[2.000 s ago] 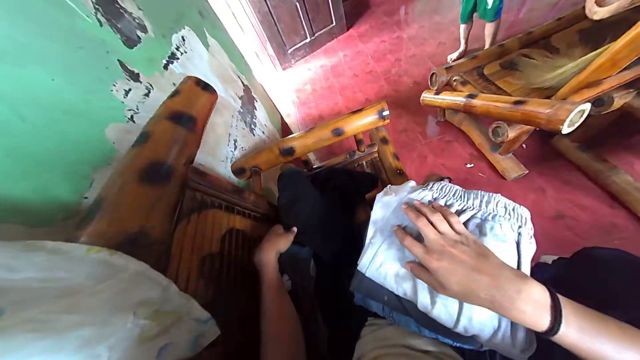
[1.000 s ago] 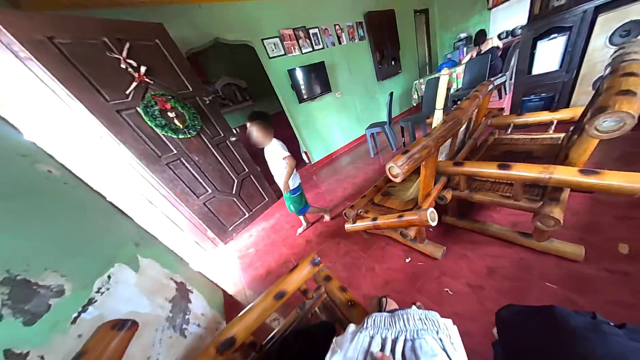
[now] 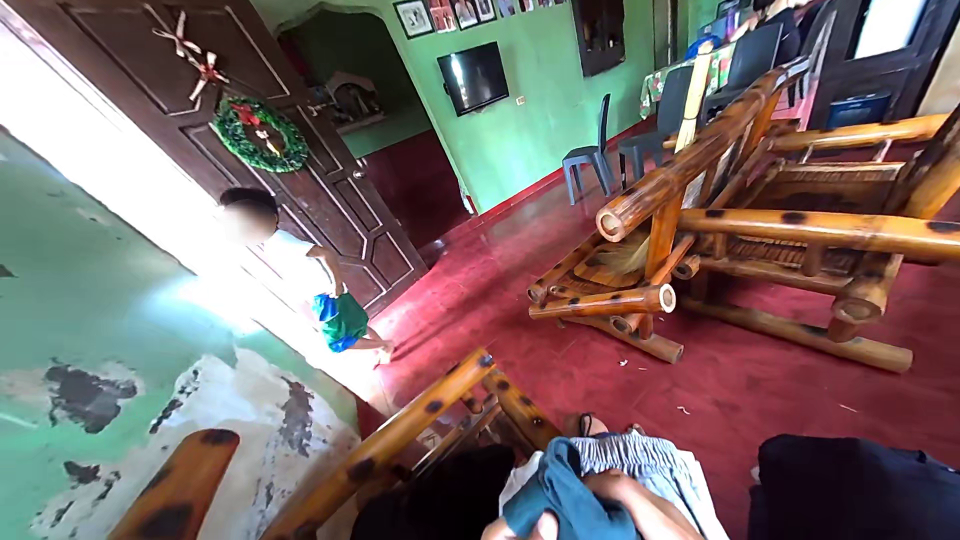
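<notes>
At the bottom of the head view, a teal cloth [image 3: 574,491] is bunched between my two hands. My left hand [image 3: 521,527] grips its lower left part, the thumb showing at the frame's bottom edge. My right hand [image 3: 637,499] is on the cloth's right side, its fingers partly hidden by the fabric. Beneath and behind lies a light grey garment [image 3: 660,465] with a gathered elastic waistband, on my lap. Dark fabric [image 3: 435,499] is at its left, and a black cloth item [image 3: 847,487] lies at the right.
A bamboo armrest [image 3: 390,439] stands at my left, near the peeling green wall [image 3: 90,300]. Bamboo chairs [image 3: 810,225] stand ahead to the right on the red floor [image 3: 570,375]. A child [image 3: 300,277] is by the dark wooden door [image 3: 330,150]. Plastic chairs [image 3: 592,154] stand farther back.
The teal cloth is now in both my hands; two seconds ago my right hand lay flat on the grey garment. The view has tilted up. The child has moved left, towards the bright doorway.
</notes>
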